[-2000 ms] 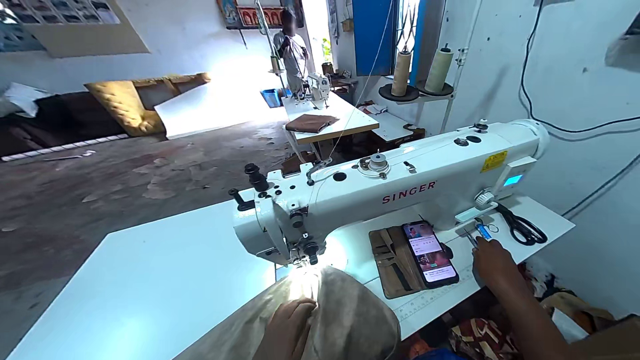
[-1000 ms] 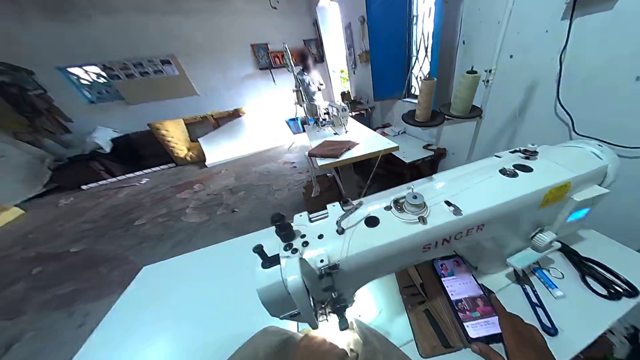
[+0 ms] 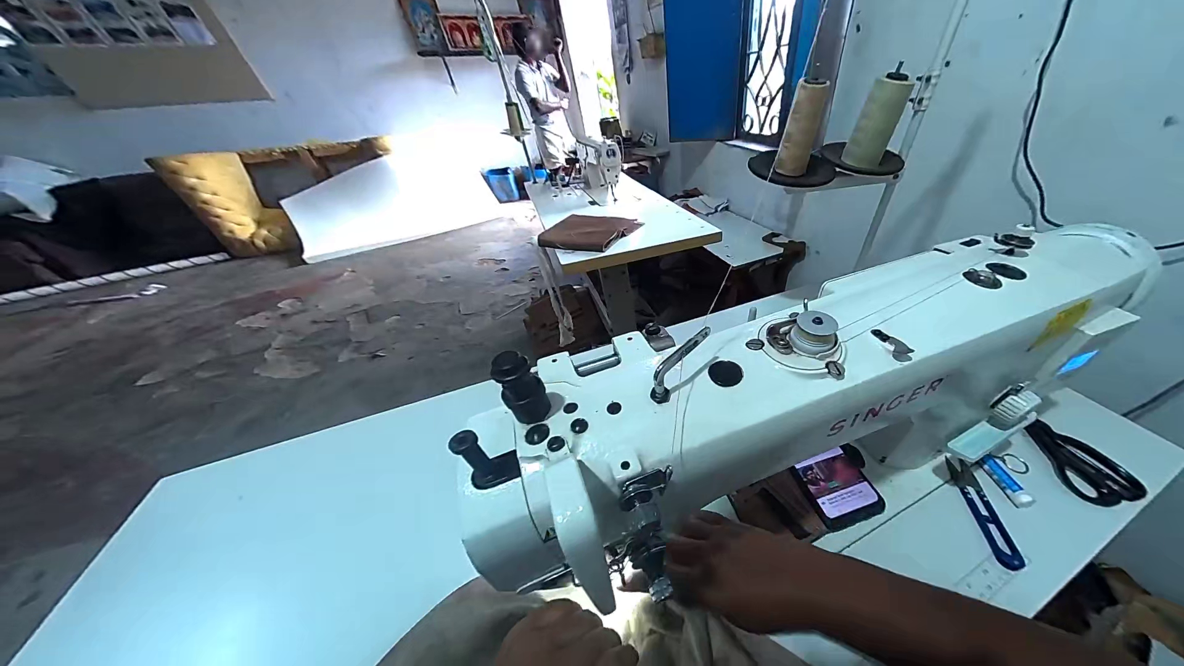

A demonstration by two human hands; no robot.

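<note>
A white Singer sewing machine [image 3: 740, 398] spans the view, its needle area lit over grey-brown fabric [image 3: 472, 624]. My left hand [image 3: 564, 636] rests on the fabric in front of the presser foot, fingers curled; whether it pinches the cloth is unclear. Just right of the needle area is my right hand [image 3: 721, 569], its fingertips partly hidden behind the machine head's lower parts, close to bunched cloth. Beyond that wrist, under the machine arm, a smartphone [image 3: 837, 486] with a lit screen lies on a brown leather piece [image 3: 777, 504].
Blue-handled thread snips [image 3: 990, 527], a small blue-and-white tube [image 3: 1006, 481] and black-handled scissors [image 3: 1087, 462] lie at the right. Two thread cones [image 3: 874, 120] stand on a rack behind. Farther off, a person [image 3: 546, 102] stands by another sewing table [image 3: 647, 222] bearing folded brown cloth.
My right hand has moved left from the phone to beside the needle area. The blue-handled snips, near my right hand two seconds ago, lie on the table. My left hand remains at the fabric.
</note>
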